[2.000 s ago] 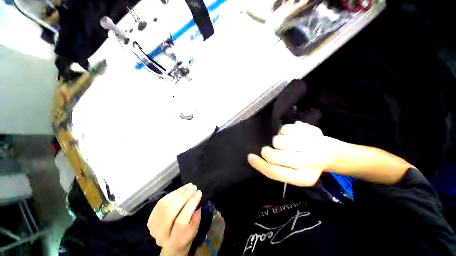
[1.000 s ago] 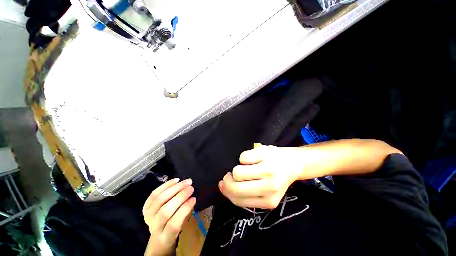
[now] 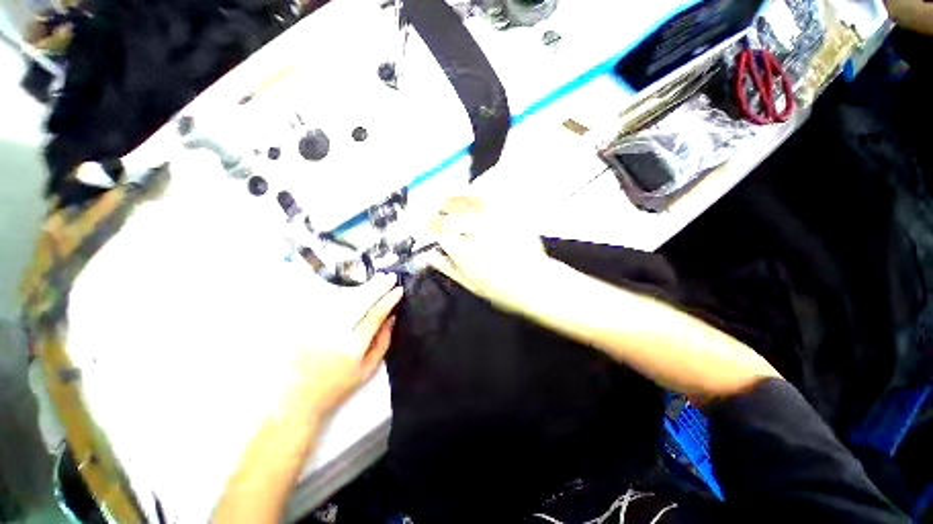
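A black garment piece hangs from the sewing machine's needle area over the table's front edge. The shiny metal presser foot area of the white sewing machine is at the garment's upper left corner. My left hand lies on the table, overexposed, with its fingertips on the garment's left edge just below the presser foot. My right hand is right beside the needle area, above the garment's top edge; its fingers are washed out, and I cannot tell what they hold.
A flat black band drapes over the machine head. Red-handled scissors and a clear plastic bag lie at the table's right end. A small brown tab lies nearby. A blue crate is below the table. Part of another person's arm shows top right.
The garment piece has moved from in front of my body up to the needle area. Both hands have moved up onto the table with it. The view has shifted, showing more of the machine head.
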